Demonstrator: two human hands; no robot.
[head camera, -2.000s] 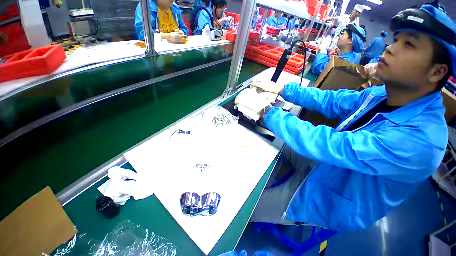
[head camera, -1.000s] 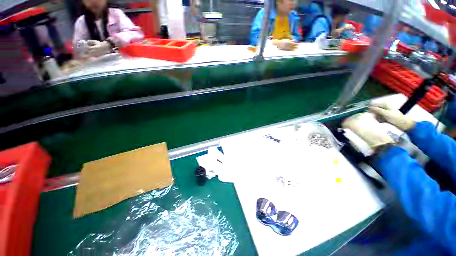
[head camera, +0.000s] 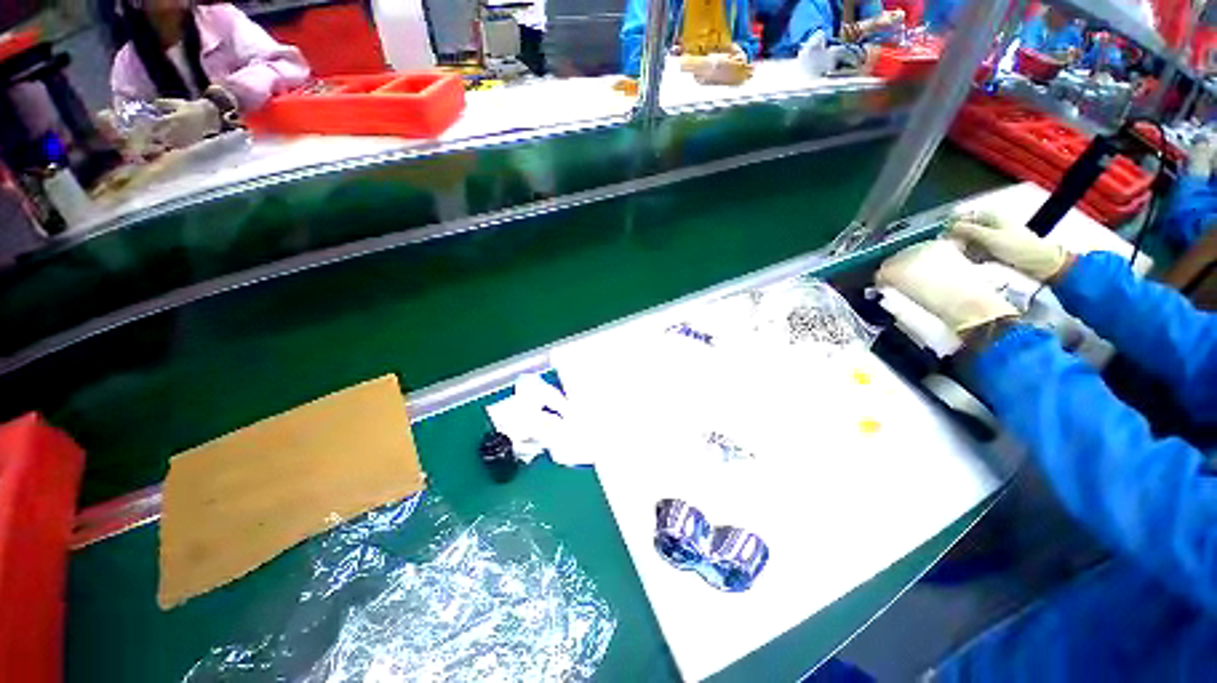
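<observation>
Neither of my hands is in the picture. A mirror-silver chrome part (head camera: 711, 544) with two rounded lobes lies near the front of the white sheet (head camera: 801, 500). A small heap of tiny dark pieces (head camera: 727, 446) lies behind it. A dark curved piece (head camera: 691, 334) lies near the sheet's back edge. Grey small parts in a clear bag (head camera: 817, 324) lie beside the neighbour's fixture. Crinkled clear plastic film (head camera: 467, 607) lies on the green bench (head camera: 114, 620).
A neighbour's gloved hands (head camera: 954, 280) work at a fixture on the right, by a black upright tool (head camera: 1072, 187). Brown cardboard (head camera: 287, 487), a black cap (head camera: 498, 456) and white cloth (head camera: 537, 416) lie on the bench. A red tray (head camera: 34, 547) stands left. The green conveyor (head camera: 534, 260) runs behind.
The view has swung left, bringing the cardboard, plastic film and left red tray into fuller view. The chrome part still lies on the sheet. The neighbour's hands remain at the fixture.
</observation>
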